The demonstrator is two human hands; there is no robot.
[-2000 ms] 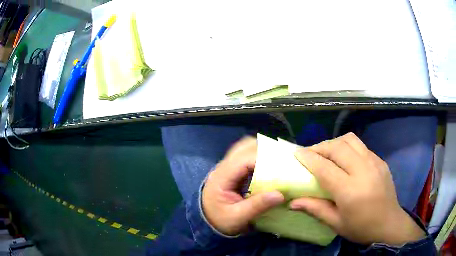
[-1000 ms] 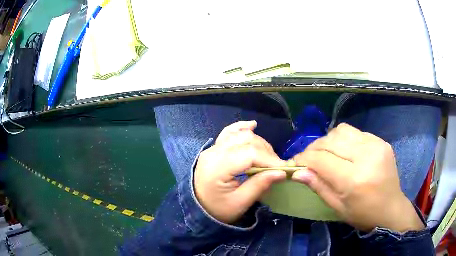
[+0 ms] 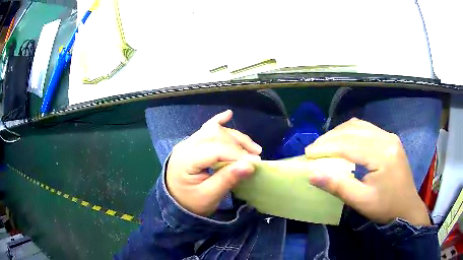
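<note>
A pale yellow-green panel (image 3: 289,190) is held over the lap, its broad face towards me. My left hand (image 3: 208,165) pinches its upper left corner between thumb and fingers, with the index finger raised. My right hand (image 3: 368,172) grips its upper right part, thumb on the near face and fingers behind. The fingers hide parts of the upper edge. A stack of panels (image 3: 99,51) lies on the white sheet (image 3: 177,40) at the upper left. Narrow yellow-green strips (image 3: 254,66) lie near the bench edge.
A blue desoldering pump (image 3: 57,73) lies left of the stack, beside a white paper (image 3: 43,58) and a dark box (image 3: 17,86) with cables. A blue stool (image 3: 304,134) shows between the knees. The bench edge (image 3: 203,87) runs above the lap.
The panel has turned from nearly edge-on to show its broad face. My left hand has moved left and my hands are farther apart. The bench view has shifted slightly left.
</note>
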